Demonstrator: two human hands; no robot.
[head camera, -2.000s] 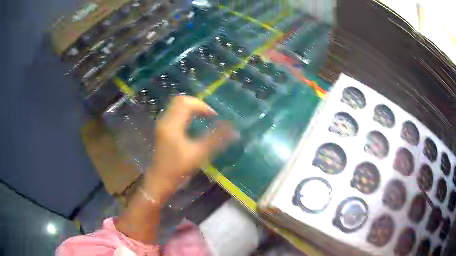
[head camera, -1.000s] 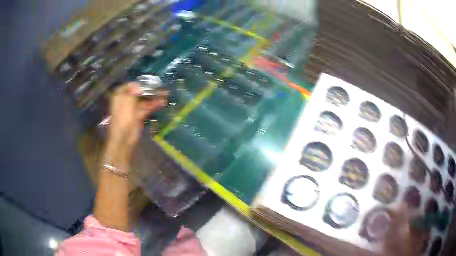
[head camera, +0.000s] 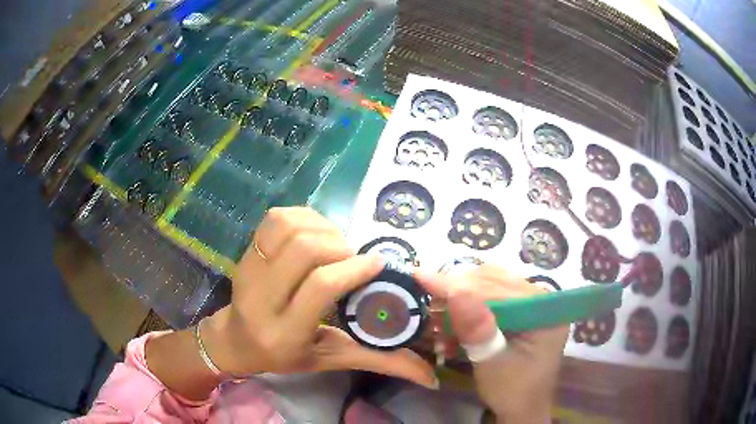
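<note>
My left hand (head camera: 290, 302) holds a round speaker driver (head camera: 384, 311) with a black rim, a pale ring and a small green dot at its centre. My right hand (head camera: 514, 339), with a white band on one finger, grips a green-handled tool (head camera: 555, 313) at the driver's right edge; the contact at the tip is partly hidden by fingers. Both hands are over the near left part of the white-faced packing tray (head camera: 464, 104), which has rows of round cutouts. A thin reddish cord (head camera: 578, 222) runs across the tray to the tool's far end.
A clear blister tray (head camera: 261, 170) with dark round parts lies on the green mat (head camera: 336, 178) at left. Stacked loaded trays (head camera: 75, 91) stand at far left. Brown cardboard sheets (head camera: 530, 51) stand behind the white tray. A spare white-topped stack (head camera: 719, 137) is at right.
My left hand has moved right from the clear tray, bringing a driver over the white tray. My right hand, blurred at lower right before, now meets it with the green tool. The view has shifted right.
</note>
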